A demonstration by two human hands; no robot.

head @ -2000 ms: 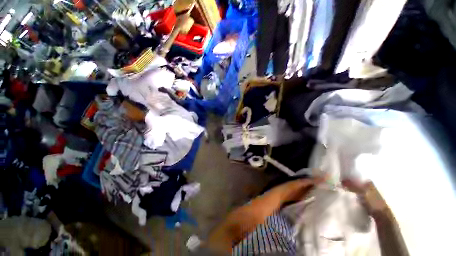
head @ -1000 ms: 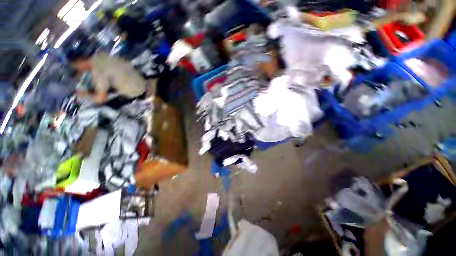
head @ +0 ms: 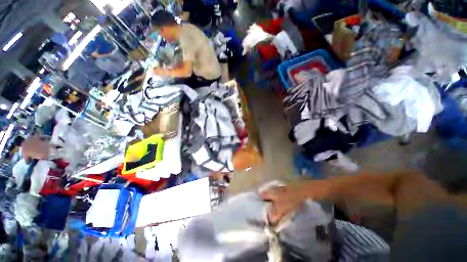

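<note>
A white-grey bundle of cut fabric pieces point(head: 230, 225) is at the bottom centre, with a pale tie strip point(head: 274, 245) hanging down its middle. My left hand point(head: 279, 202) grips the bundle at the tie. My forearm reaches in from the right edge, and its fingers are blurred. The underside of the bundle is cut off by the lower edge. My right hand is not in view.
Striped cloth point(head: 361, 243) lies at my lap. A blue crate point(head: 130, 210) stands beside a white board point(head: 174, 202) at lower left, below a yellow-green basket point(head: 160, 148). A seated person point(head: 199, 53) works among garments. Heaped fabric point(head: 358, 97) and a blue basket point(head: 287, 77) are right.
The view has swung left, away from the white table. One second ago no hand showed clearly; now my left hand and the bundle are in view. The seated person appears larger and nearer the centre.
</note>
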